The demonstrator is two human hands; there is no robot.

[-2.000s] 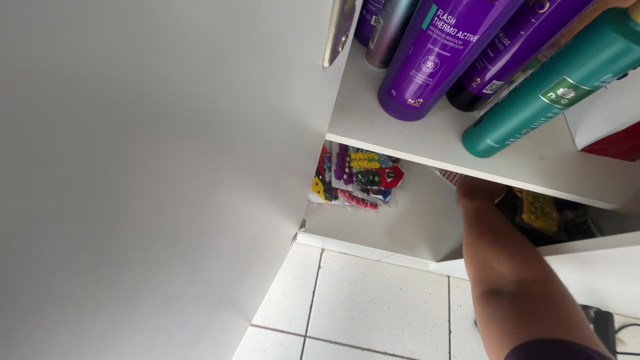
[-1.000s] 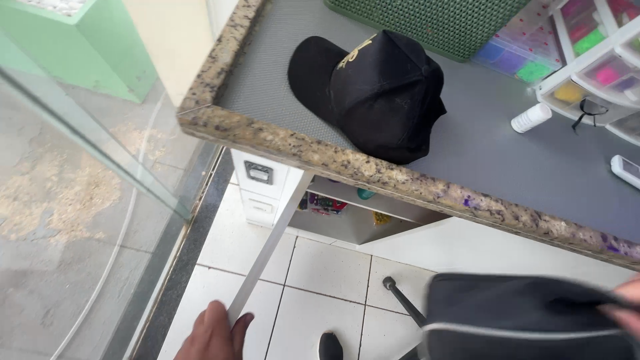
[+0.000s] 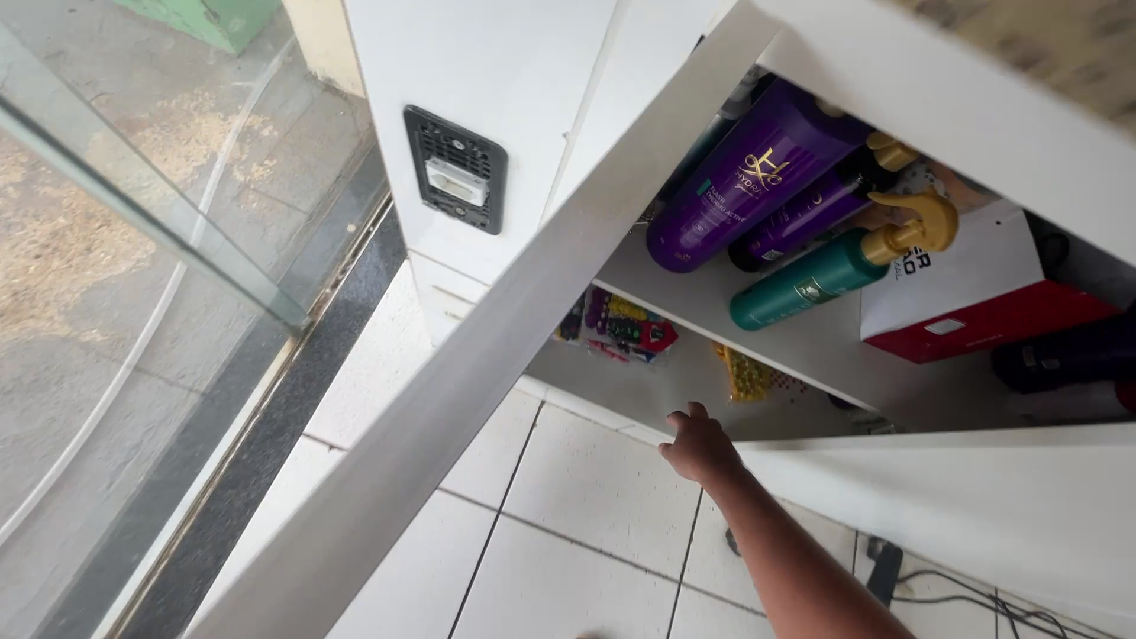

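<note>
My right hand (image 3: 701, 444) reaches in from the lower right, its fingers a little apart and nothing visible in it. It is at the front edge of the cabinet's lower shelf (image 3: 621, 382). Beyond it on that shelf lie a yellow-gold packet (image 3: 747, 374) and, farther left, clear packets of colourful small items (image 3: 626, 328). On the shelf above lean purple bottles (image 3: 754, 177) and a teal spray bottle (image 3: 803, 280) with a gold trigger head. A white and red box (image 3: 958, 284) stands beside them. My left hand is out of view.
The white cabinet door (image 3: 497, 355) stands open, its edge crossing the view diagonally. A dark socket frame (image 3: 457, 169) is on the white panel at left. Farther left is a glass door (image 3: 160, 204). Black cables (image 3: 985, 595) lie on the tiled floor at lower right.
The view has moved much closer to the cabinet. My left hand, earlier at the door's edge, has left the view, as has the black bag-like thing. My right hand is now at the lower shelf.
</note>
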